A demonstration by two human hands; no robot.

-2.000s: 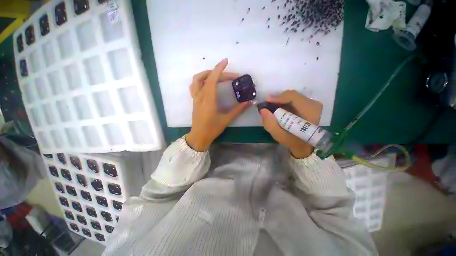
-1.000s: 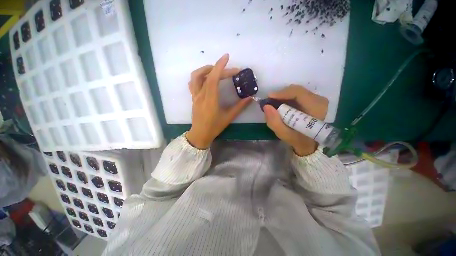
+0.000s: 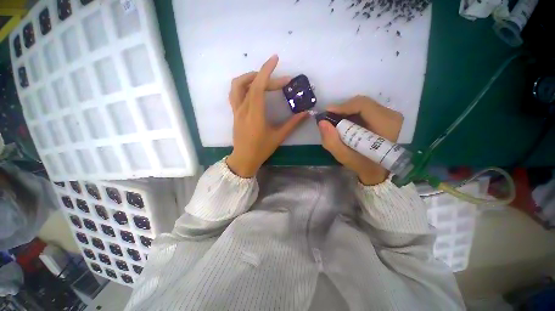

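Observation:
My left hand (image 3: 254,121) holds a small black housing (image 3: 299,94) between thumb and fingers above the white work sheet (image 3: 225,36). The housing shows shiny white spots on its face. My right hand (image 3: 365,130) grips the white-labelled glue syringe (image 3: 374,146) like a pen. The syringe tip points at the housing's lower right corner, by my left thumb; whether it touches cannot be told. Tiny black parts (image 3: 392,11) lie scattered at the sheet's far right.
A foam blister tray (image 3: 91,94) stands at left, with housings in its far and left pockets. A fuller tray (image 3: 109,228) is below it, another (image 3: 450,225) lower right. A green adapter (image 3: 420,170) joins an air hose (image 3: 468,112). Tissue (image 3: 478,7) and a spare barrel (image 3: 516,24) lie far right.
The housing has turned slightly in my left hand, and my right hand and the syringe have followed it. The whole view has shifted a little, with the sheet and trays slightly higher in the picture.

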